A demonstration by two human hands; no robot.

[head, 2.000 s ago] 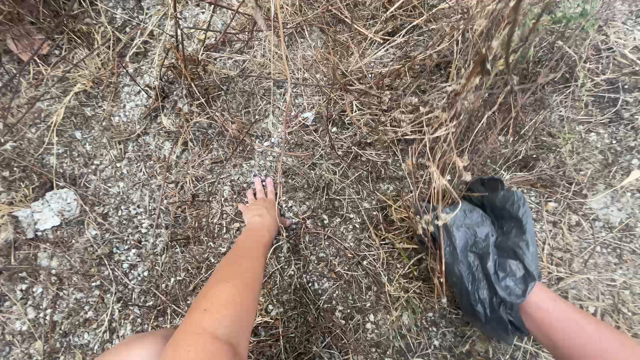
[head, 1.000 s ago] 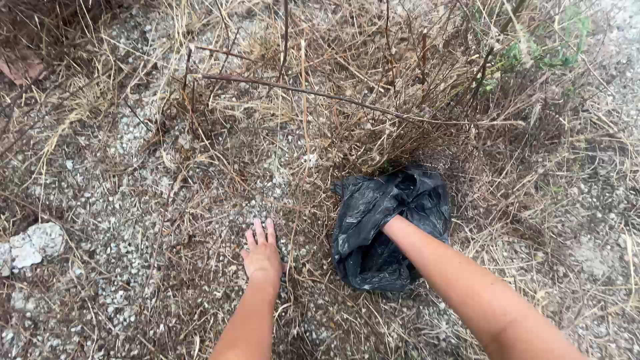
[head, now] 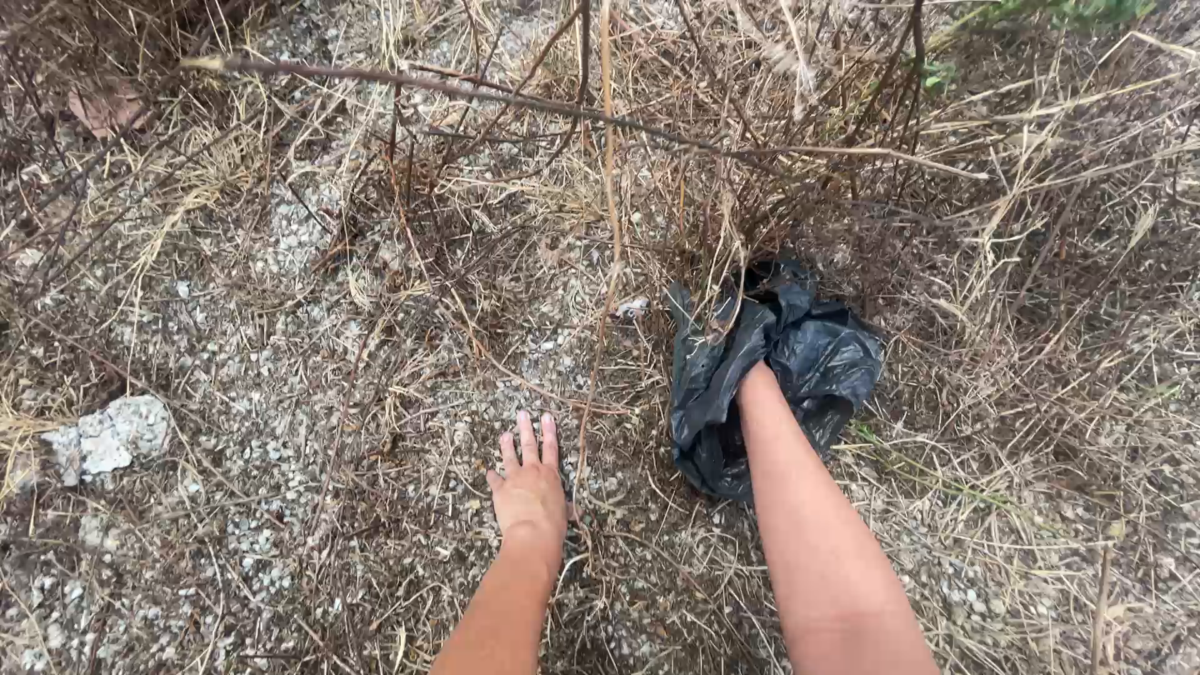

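Note:
My left hand [head: 530,483] is above or on the gravelly ground with its fingers apart and nothing in them, beside a long thin dry stem [head: 609,216]. To its right, a black plastic bag [head: 825,361] lies crumpled at the foot of dry brush. My right forearm reaches into the bag, which hides the right hand, so its fingers and anything in them cannot be seen. Dry stalks and roots lie across the bag's upper left edge.
A long bare twig [head: 581,111] crosses the upper part of the view above the bag. A pale, rough stone [head: 112,439] sits at the far left. Dry grass and brush [head: 1031,281] spread over the right side. Some green leaves [head: 1097,11] show at the top right.
The bag, with my right hand inside, has moved left toward my left hand since the earliest frame. My left hand stays low with its fingers apart.

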